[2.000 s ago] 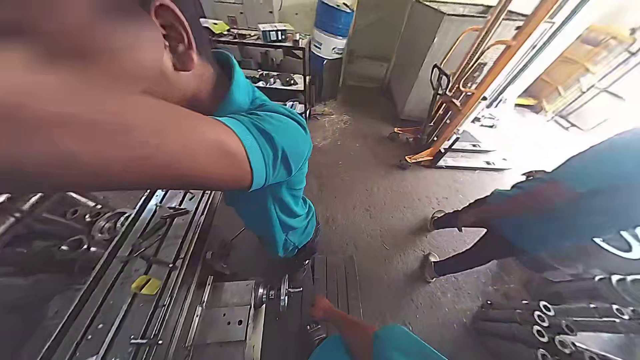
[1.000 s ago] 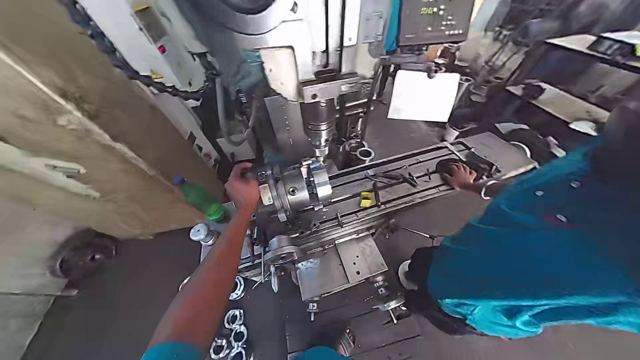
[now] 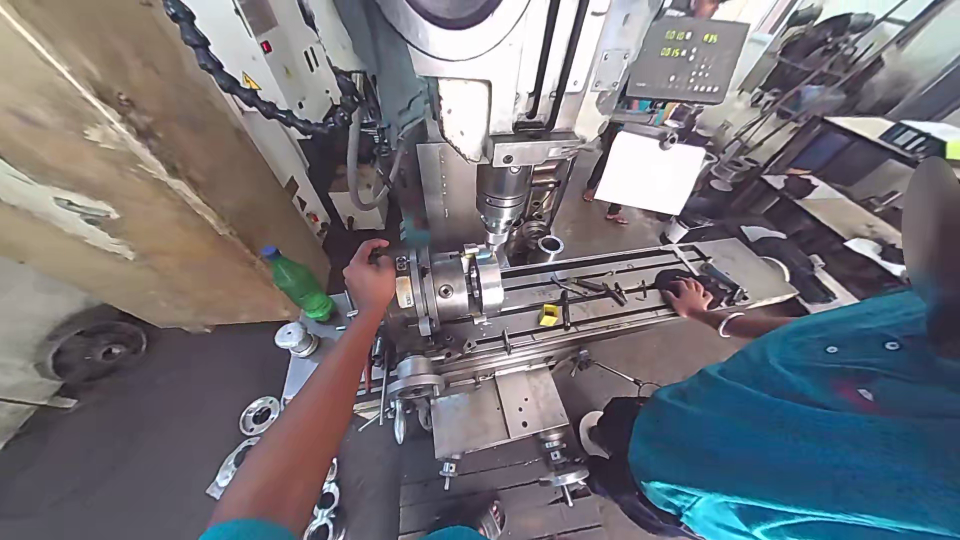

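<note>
My left hand (image 3: pixel 371 277) reaches up from the bottom left, its fingers curled over a dark part at the rear end of a dividing head (image 3: pixel 405 289) on the milling machine's table (image 3: pixel 720 266). The dividing head's metal chuck (image 3: pixel 448 289) holds a round metal workpiece (image 3: pixel 490 286), just below the machine's spindle tool holder (image 3: pixel 501 202). What my fingers grip is partly hidden. My right hand is out of view; a bit of teal sleeve (image 3: pixel 454 533) shows at the bottom edge. A yellow block (image 3: pixel 549 315) and several clamping bolts (image 3: pixel 592 287) lie on the table.
A co-worker in teal stands at the right, their hand (image 3: pixel 686 298) on a dark object at the table's far end. A green bottle (image 3: pixel 300 285) stands left of my hand. Metal rings (image 3: pixel 260 415) lie at lower left. Handwheels (image 3: pixel 564 480) stick out below. A digital readout (image 3: pixel 688 60) hangs above.
The view has swung from the co-worker and the floor to the milling machine. Over the last second my left hand has stayed at the dividing head, and the co-worker's hand has stayed on the table.
</note>
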